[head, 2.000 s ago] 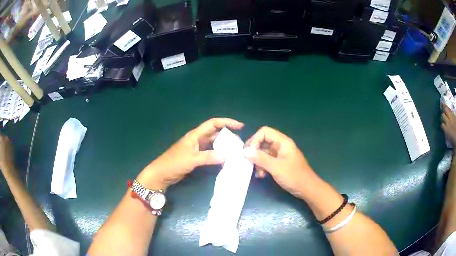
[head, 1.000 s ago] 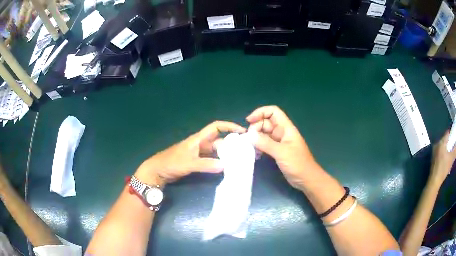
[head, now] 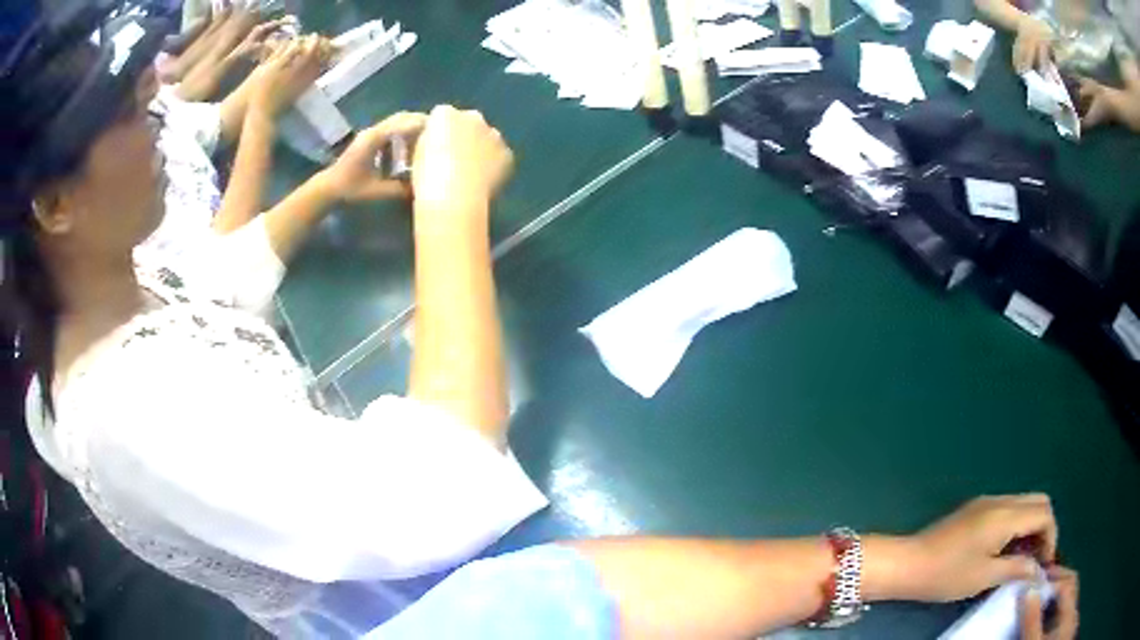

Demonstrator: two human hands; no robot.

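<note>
My left hand (head: 988, 548), with a watch on the wrist, is at the lower right. Its fingers hold the top end of a white wrapped product (head: 994, 615), which is cut off by the bottom edge. My right hand (head: 1053, 606) shows only as a few fingertips at the same end of the product, pinching it; the rest is out of the picture. A second white wrapped product (head: 700, 304) lies flat on the green table (head: 800, 413), touched by no hand.
A person (head: 250, 438) in a white top sits close at left, forearms raised over the table. Black boxes (head: 1031, 250) with white labels stand at right. White papers (head: 569, 44), pale bars (head: 685, 56) and other people's hands (head: 1106, 106) are at the far side.
The view has swung to the left, so the neighbour at left now shows large. My hands now appear at the lower right, still at the white product's end. The right-hand cartons have left view.
</note>
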